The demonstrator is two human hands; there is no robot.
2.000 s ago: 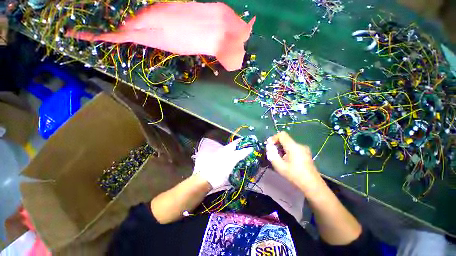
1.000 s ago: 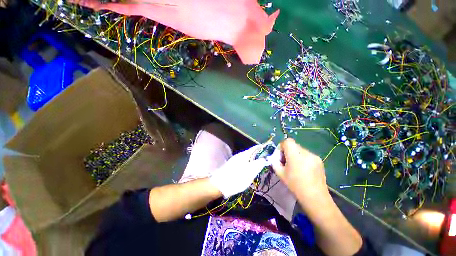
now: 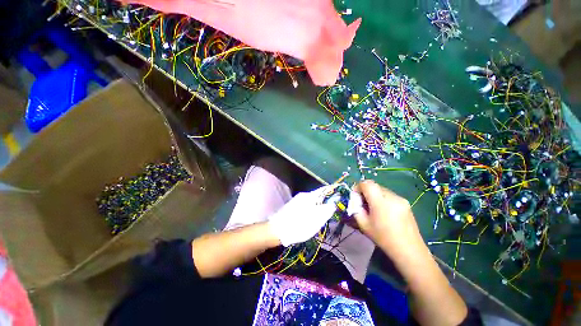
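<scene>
My left hand [image 3: 302, 216], in a white glove, holds a green ring circuit board [image 3: 341, 196] over my lap, at the bench edge. Yellow and dark wires [image 3: 302, 255] hang below it. My right hand [image 3: 385, 213], bare with white on the fingertips, is pinched at the right side of the board. What its fingers grip is too small and hidden to tell. A pile of short connector leads [image 3: 390, 118], purple, red, white and green, lies on the bench in front of my hands.
Heaped wired boards lie at the right [image 3: 462, 202] and back left [image 3: 245, 63], the left ones partly under a pink sheet [image 3: 280, 28]. An open cardboard box [image 3: 70, 146] with small dark parts [image 3: 143, 191] stands left. A blue stool [image 3: 56, 95] is behind it. More leads [image 3: 444, 22] lie farther back.
The view has shifted. The board is turned and held closer between both hands than two seconds ago. In the last second both hands have barely moved, and more of the board shows.
</scene>
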